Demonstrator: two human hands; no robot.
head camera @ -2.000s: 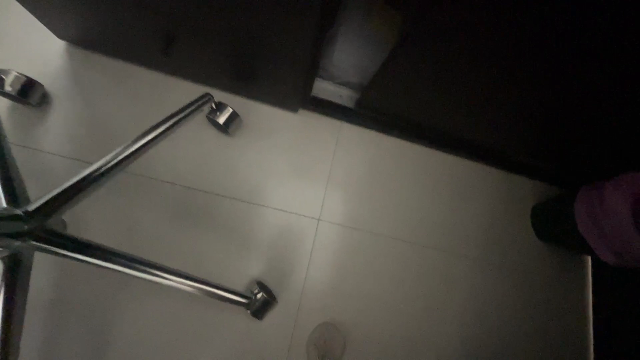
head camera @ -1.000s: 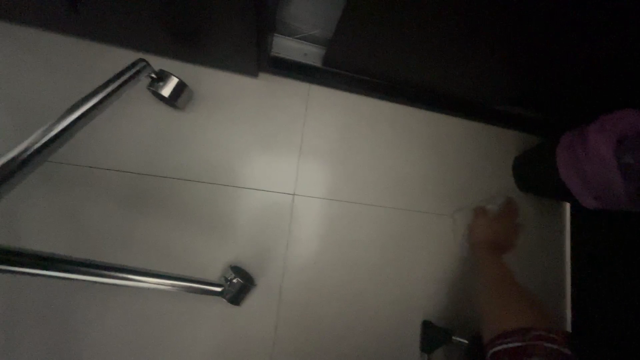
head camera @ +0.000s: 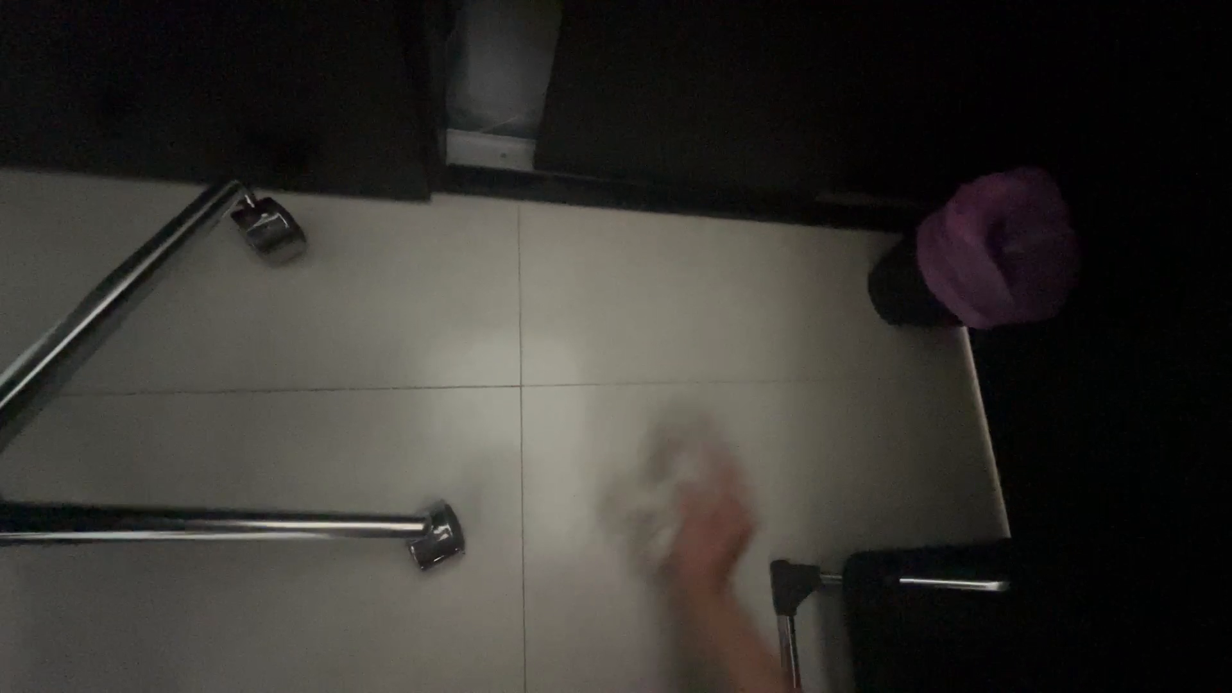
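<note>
My right hand (head camera: 710, 525) reaches in from the lower right, low over the pale tiled floor (head camera: 616, 308), and is blurred by motion. Its fingers are closed around a whitish wipe or cloth (head camera: 664, 472), too smeared to name more exactly, which appears to lie against the tiles. My left hand is out of the frame.
Chromed chair-base legs (head camera: 241, 525) with casters (head camera: 272, 231) reach in from the left. A dark bin with a purple liner (head camera: 1011, 250) stands at the upper right. Dark furniture panels (head camera: 212, 96) border the top. A metal-and-black frame (head camera: 795, 582) is at lower right.
My right hand, out of view two seconds ago, was near the bin one second ago. It has since moved left and toward me, away from the bin, with the whitish wipe.
</note>
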